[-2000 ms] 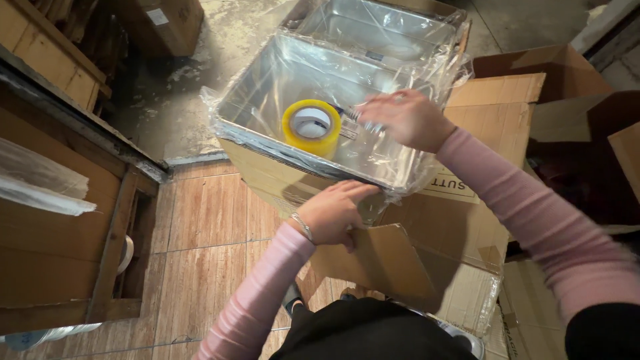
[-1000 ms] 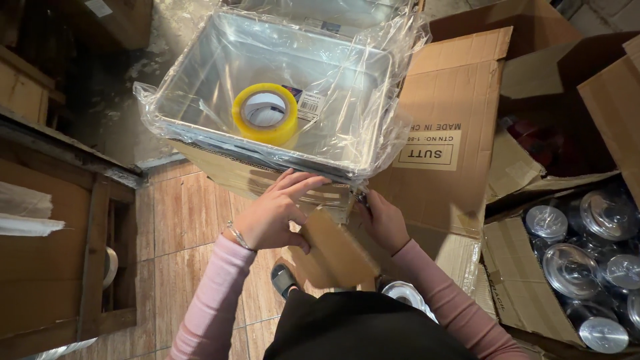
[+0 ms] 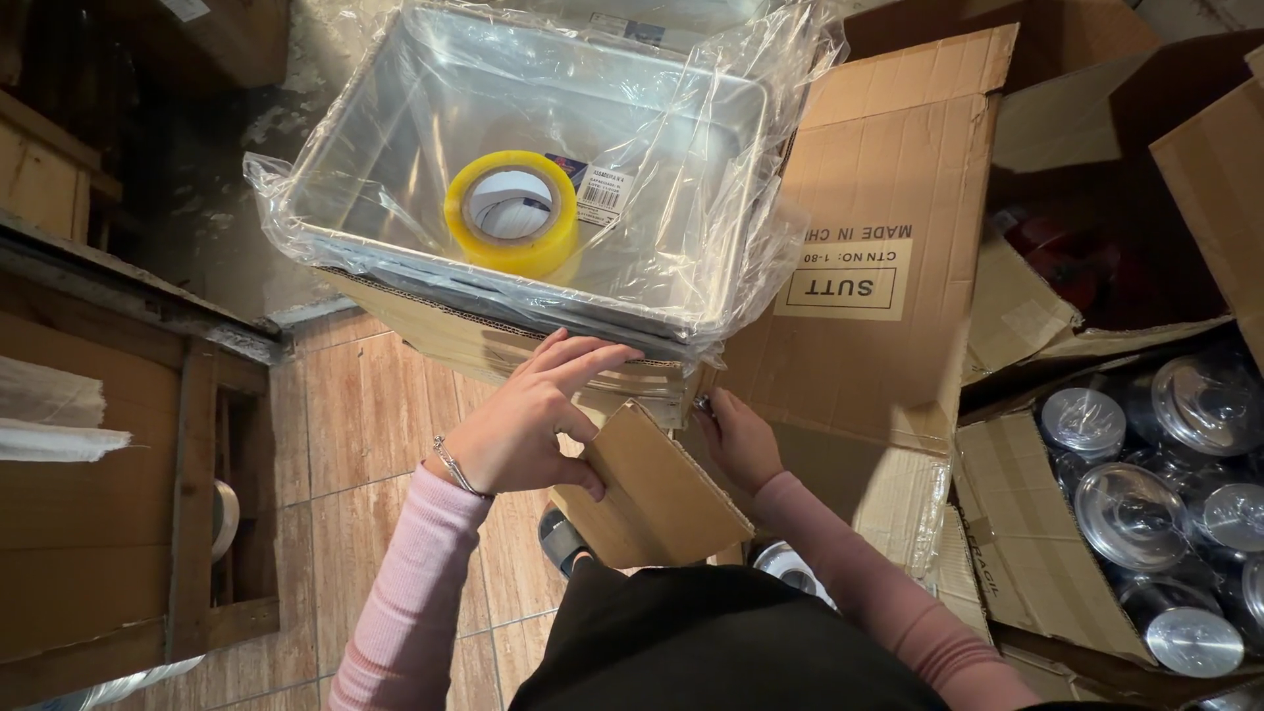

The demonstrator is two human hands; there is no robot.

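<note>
A plastic-wrapped metal pan [image 3: 395,188] rests on a cardboard box [image 3: 444,321]. On the pan sits a yellow-edged roll of packing tape [image 3: 512,212], beside a printed label [image 3: 600,193]. My left hand [image 3: 538,415] has its fingers spread at the box's near upper edge, under the pan's rim, with the thumb by a folded-out cardboard flap [image 3: 657,494]. At the near right corner of the box, my right hand [image 3: 736,434] is closed around a small dark object, mostly hidden by the fingers, which I cannot identify.
A large printed cardboard flap [image 3: 869,365] extends to the right. Beyond it, an open carton [image 3: 1047,553] holds several clear-wrapped round metal-topped containers [image 3: 1131,513]. A wooden frame [image 3: 193,494] stands at left. My sandalled foot [image 3: 563,538] is on the tiled floor [image 3: 346,425].
My right hand has come down from above the pan to the box's near right corner, where it holds the small object. My left hand remains by the box's near edge.
</note>
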